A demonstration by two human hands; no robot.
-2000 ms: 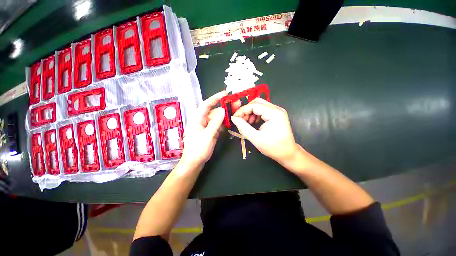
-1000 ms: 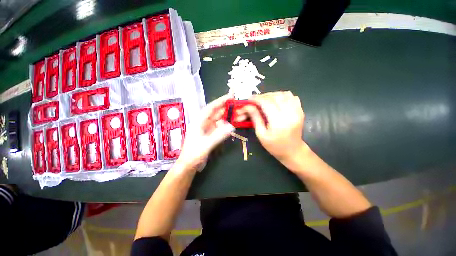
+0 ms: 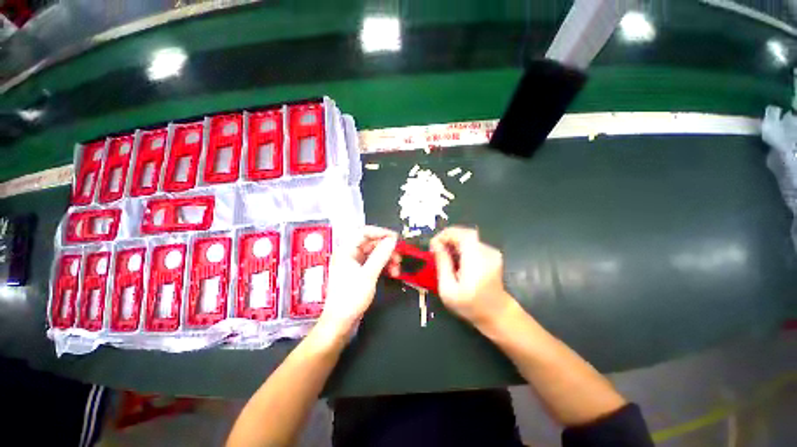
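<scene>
A red plastic housing (image 3: pixel 419 269) is held low over the dark green bench between my two bare hands. My left hand (image 3: pixel 363 266) grips its left end with thumb and fingers. My right hand (image 3: pixel 467 269) grips its right end. The fingers hide both ends of the housing. A heap of small pale strips (image 3: pixel 424 200) lies just beyond the hands. A thin pale stick (image 3: pixel 423 307) lies on the bench on the near side of the housing.
A translucent blister tray (image 3: pixel 280 202) with several red housings lies left of my hands. A black device (image 3: pixel 537 106) on a grey arm hangs above the bench's far side. A pale edge strip (image 3: pixel 651 124) borders the brighter green belt. A person's dark striped clothing (image 3: pixel 92 415) shows at lower left.
The view has tilted up, so the bench sits lower in the picture. The housing has turned and now slants down to the right, with my hands at its two ends.
</scene>
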